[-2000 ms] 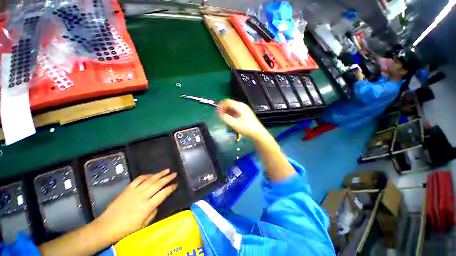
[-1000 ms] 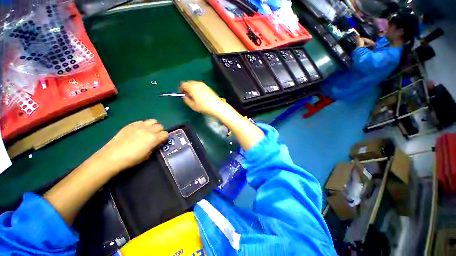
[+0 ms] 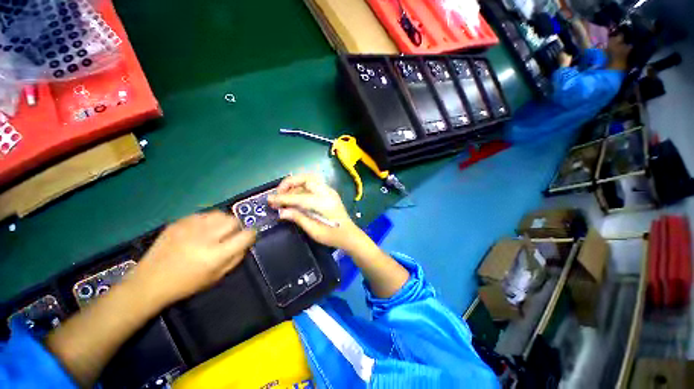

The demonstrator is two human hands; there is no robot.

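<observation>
A dark phone housing (image 3: 285,266) with a thin coppery edge lies in the rightmost slot of the black foam tray (image 3: 217,315). My right hand (image 3: 312,209) is at its camera end and holds a thin pale stick, perhaps tweezers. My left hand (image 3: 194,254), slightly blurred, is just left of the camera openings with its fingertips together. Whether it holds a small part cannot be told. The slot beside this housing is empty. More housings (image 3: 103,281) lie further left, partly hidden by my left arm.
A yellow air blow gun (image 3: 350,156) lies beyond my right hand. A stacked tray of housings (image 3: 426,99) stands at back right. A red tray (image 3: 137,83) with bagged sticker sheets rests on a tan board (image 3: 76,178) at left. A small ring (image 3: 230,98) lies on the green mat. Another person sits far right.
My right hand has come back from the mat to the housing's camera end with the thin stick, uncovering the blow gun. My left hand has moved slightly left and down.
</observation>
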